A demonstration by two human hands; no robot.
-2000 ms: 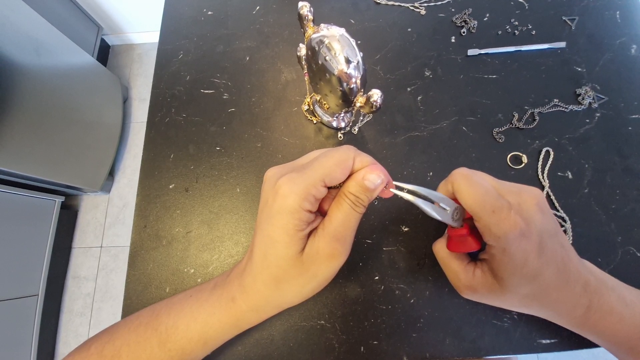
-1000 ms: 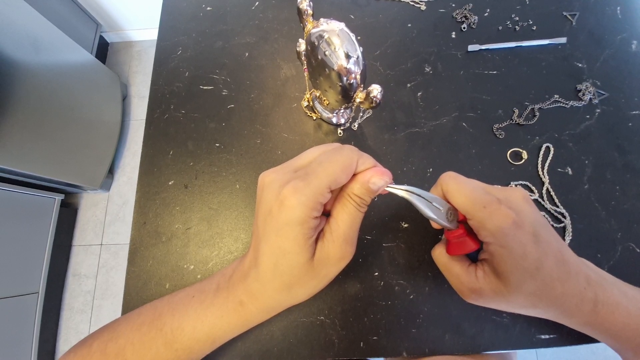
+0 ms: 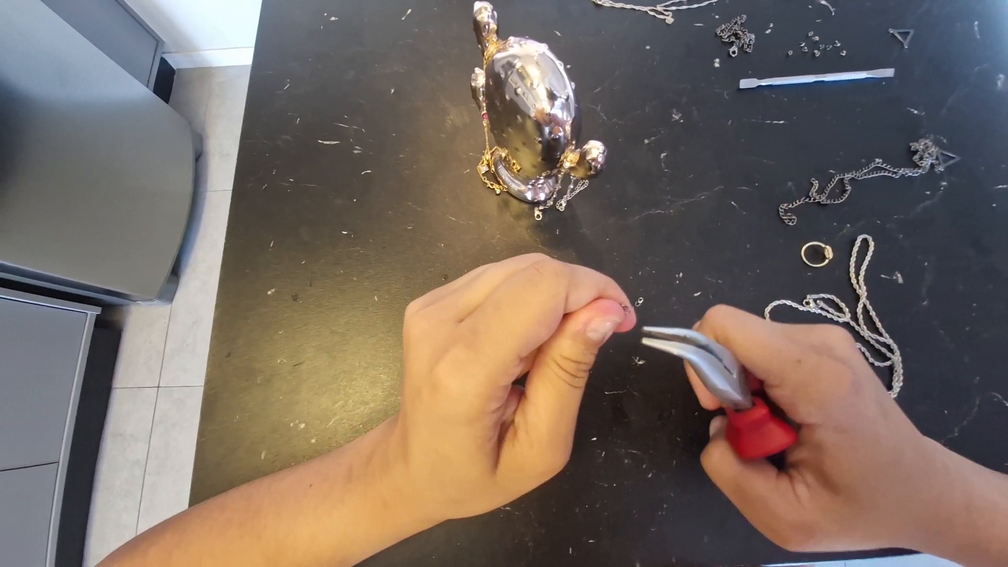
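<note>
My left hand pinches a tiny metal piece between thumb and forefinger; most of it is hidden by the fingertips. To the right, my right hand grips bent-nose pliers with red handles. The plier tips are slightly apart and point at the left fingertips, with a small gap between them. Beyond my hands stands a shiny metallic figurine draped with gold and silver-coloured chains. A silver-coloured rope chain lies partly behind my right hand, and a gold-coloured ring rests close to it.
On the black tabletop, a dark chain with a triangle pendant lies at the right. Farther back are a metal tool with flat ends, a bunched chain, small loose metal bits and another triangle. A grey cabinet stands at the left.
The plier tips were at my left fingertips and have moved off to the right and down, and their jaws have parted. My left hand has stayed nearly in place.
</note>
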